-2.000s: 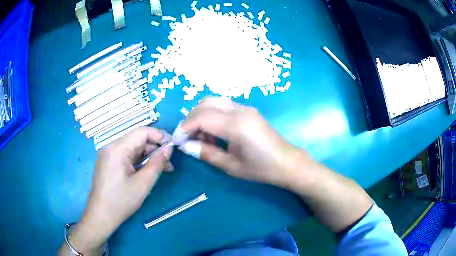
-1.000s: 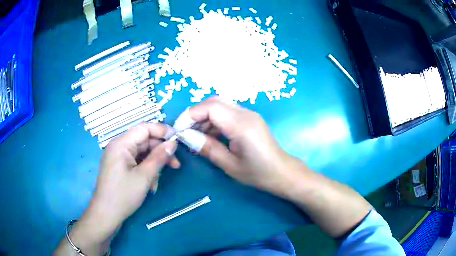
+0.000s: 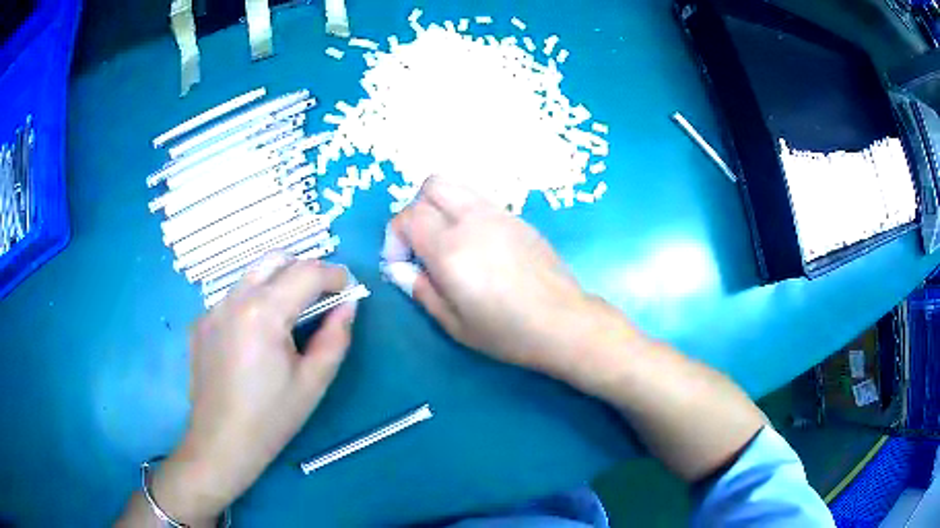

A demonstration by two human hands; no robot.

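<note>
My left hand (image 3: 270, 356) holds a thin metal rod (image 3: 335, 301) between thumb and fingers, its end pointing right. My right hand (image 3: 484, 273), with pale finger cots (image 3: 400, 270) on thumb and fingertip, is apart from the rod, at the lower edge of the heap of white sleeves (image 3: 459, 108). Its fingertips are close together; whether they hold a sleeve cannot be made out. A row of metal rods (image 3: 242, 191) lies left of the heap. A short group of rods (image 3: 367, 439) lies in front of my hands.
A black tray (image 3: 778, 222) with a dense pale row of rods stands at the right. A single rod (image 3: 705, 146) lies beside it. A blue bin (image 3: 46, 155) with rods is at the left edge. Beige tape strips (image 3: 260, 29) hang at the far edge.
My right hand has moved away from the rod end, up and right to the sleeve heap. My left hand still holds the rod, now more visible.
</note>
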